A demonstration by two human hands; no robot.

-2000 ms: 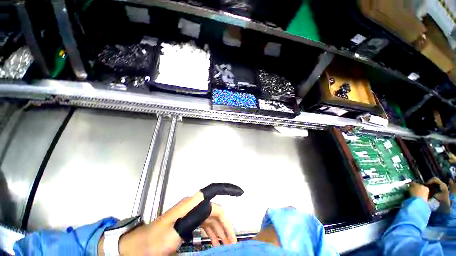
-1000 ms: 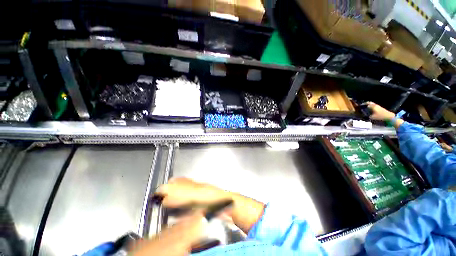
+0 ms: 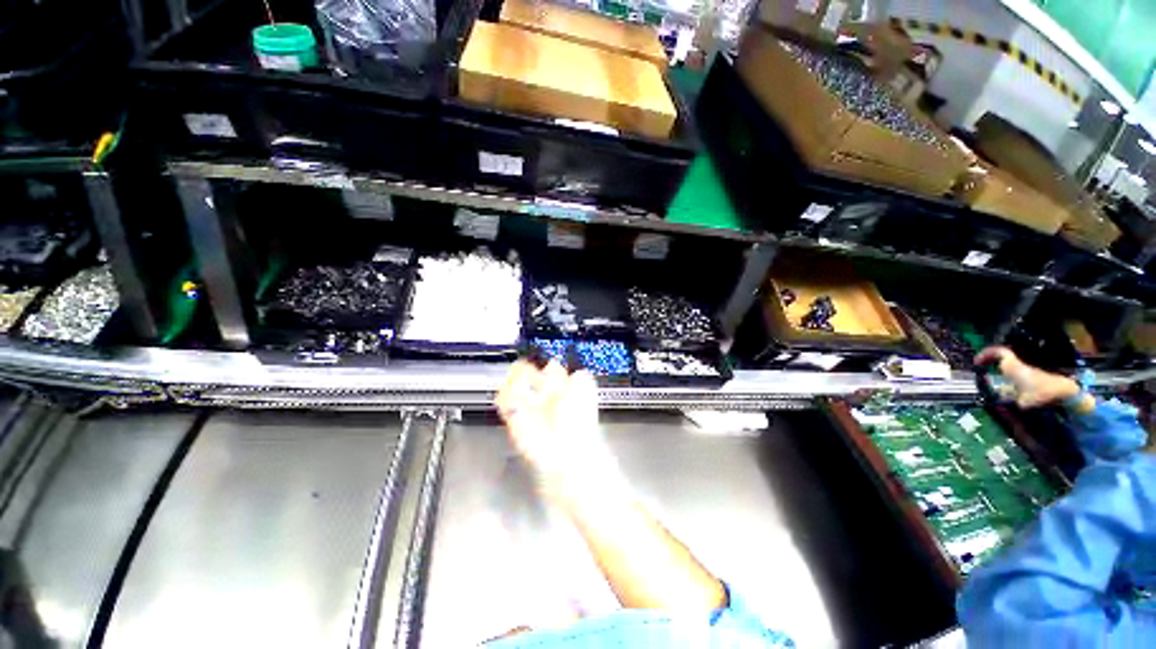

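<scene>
My right hand [image 3: 548, 396] reaches up from the bottom with dark-covered fingertips at the left front of the small tray of blue components [image 3: 593, 356]. The fingertips overlap the tray edge, and whether they pinch anything cannot be seen. The palm and forearm are overexposed. The large tray of white connectors [image 3: 464, 299] is just left of and behind the fingers. Grey block components [image 3: 553, 304] lie behind the blue ones. My left hand is not in view; only a thin skin-coloured sliver shows at the bottom edge.
Metal conveyor rails [image 3: 425, 533] cross shiny plates. A framed green circuit board [image 3: 957, 463] lies at right, beside another person's hand [image 3: 1029, 384] and blue sleeve. Small dark components [image 3: 672, 317], pale components [image 3: 674, 364] and a cardboard box [image 3: 830, 304] stand under the upper shelf [image 3: 444, 190].
My right hand has moved up from the bottom centre to the blue component tray. My left hand has dropped out of view. The view has tilted up, showing more of the upper shelf.
</scene>
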